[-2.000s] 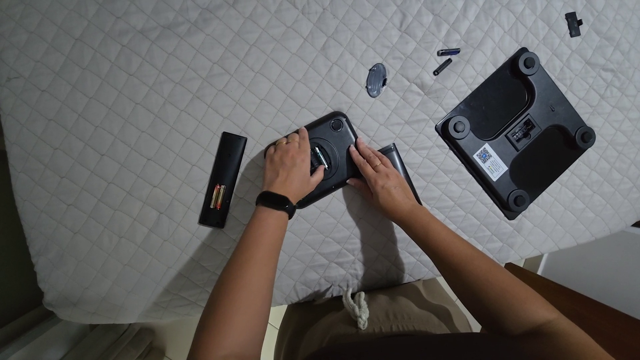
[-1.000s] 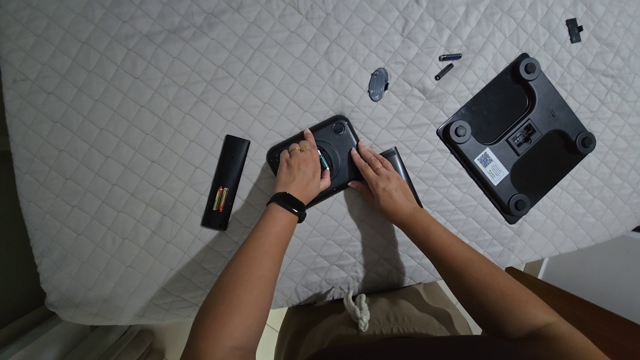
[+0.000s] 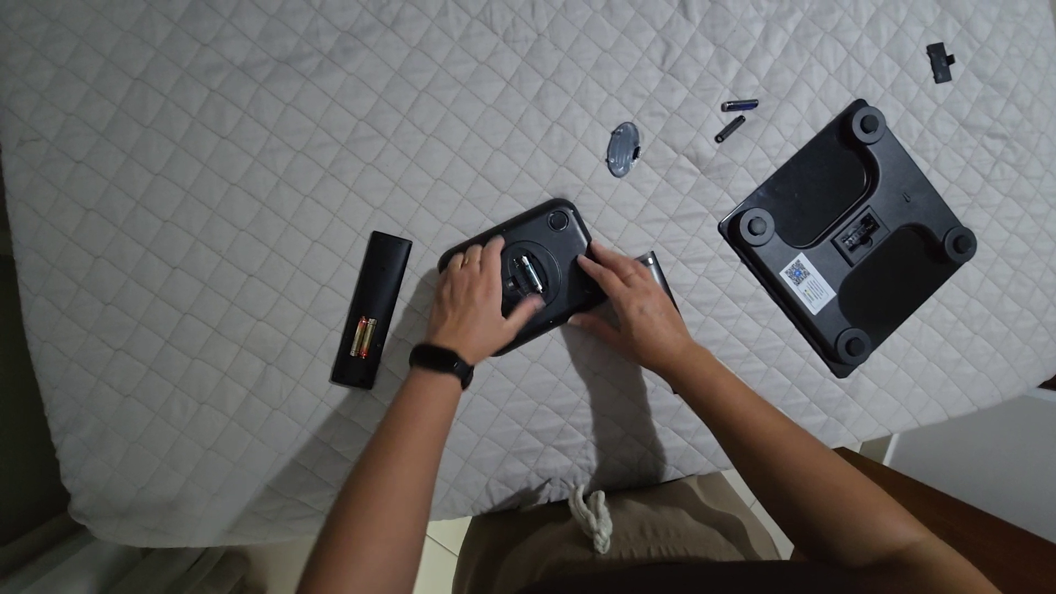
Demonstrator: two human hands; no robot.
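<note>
A black, rounded device (image 3: 569, 256) lies underside up on a quilted bed cover, its round battery recess uncovered. A battery (image 3: 529, 274) shows inside the recess. Across the device's left part rests my left hand (image 3: 477, 301), the thumb at the recess's lower edge. My right hand (image 3: 635, 309) steadies the right edge with its fingertips and partly hides a dark object (image 3: 660, 285) with a shiny edge. To the left lies a black remote control (image 3: 386, 268) with two gold-and-red batteries (image 3: 363, 337) in its uncovered compartment. An oval plastic cover (image 3: 624, 150) lies beyond the device.
At the right, an upturned black scale (image 3: 887, 210) has round feet and an uncovered battery compartment (image 3: 859, 234). Two loose batteries (image 3: 739, 106) lie behind it to the left. A small black battery cover (image 3: 940, 63) is at the far right. The bed's near edge (image 3: 462, 511) borders my lap.
My left hand has drawn back from over the recess toward the device's left side, showing the battery again. My right hand has stayed at the right edge.
</note>
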